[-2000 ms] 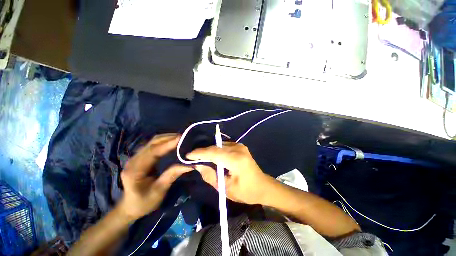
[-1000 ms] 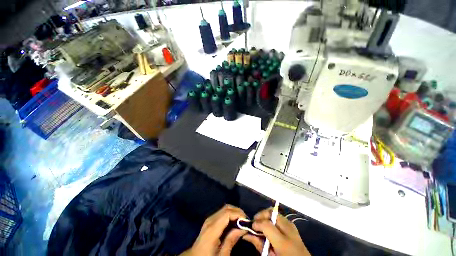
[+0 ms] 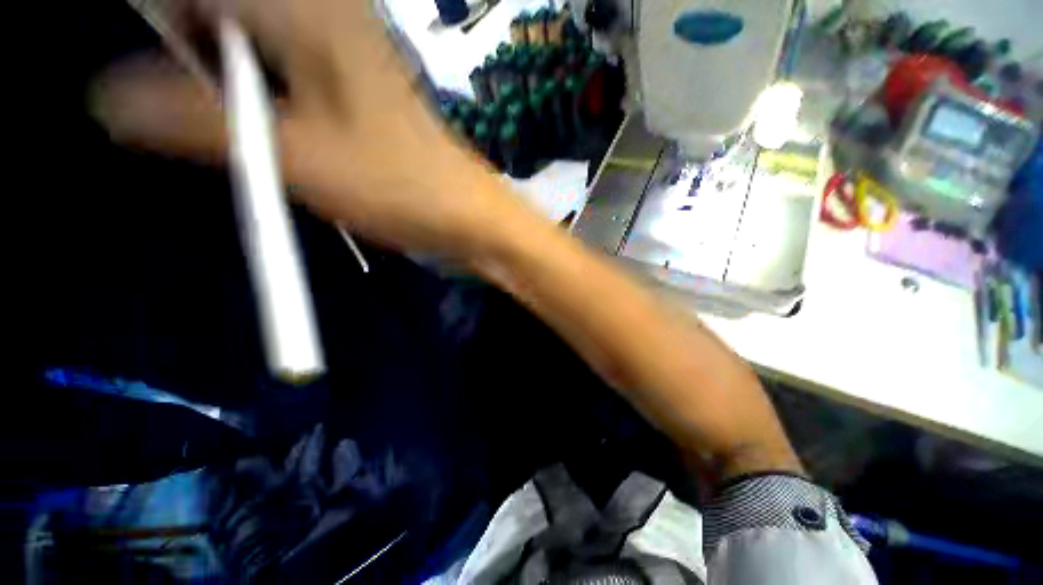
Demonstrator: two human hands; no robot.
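Observation:
My right hand (image 3: 355, 137) is raised at the upper left, large and blurred, with its forearm crossing from the lower right. It holds a slim white pen-like stick (image 3: 269, 217), which points down over the dark cloth. Its fingertips are blurred against the dark fabric, so I cannot tell if they also hold cloth. The navy garment (image 3: 400, 354) fills the left and middle below the hand, with shiny wrinkled lining at the lower left. A thin white line shows near its bottom. My left hand cannot be made out.
The sewing machine head (image 3: 715, 69) stands at the upper middle, above its metal bed (image 3: 761, 229). Dark thread cones with green tips (image 3: 515, 91) stand left of it. Red and yellow handles (image 3: 858, 203), a small control box (image 3: 955, 143) and pens (image 3: 1006, 314) lie on the white table (image 3: 904, 366).
My right hand has moved from the trim in front of me up and far to the left, with the white stick. My left hand has gone from sight. The garment now covers more of the left side.

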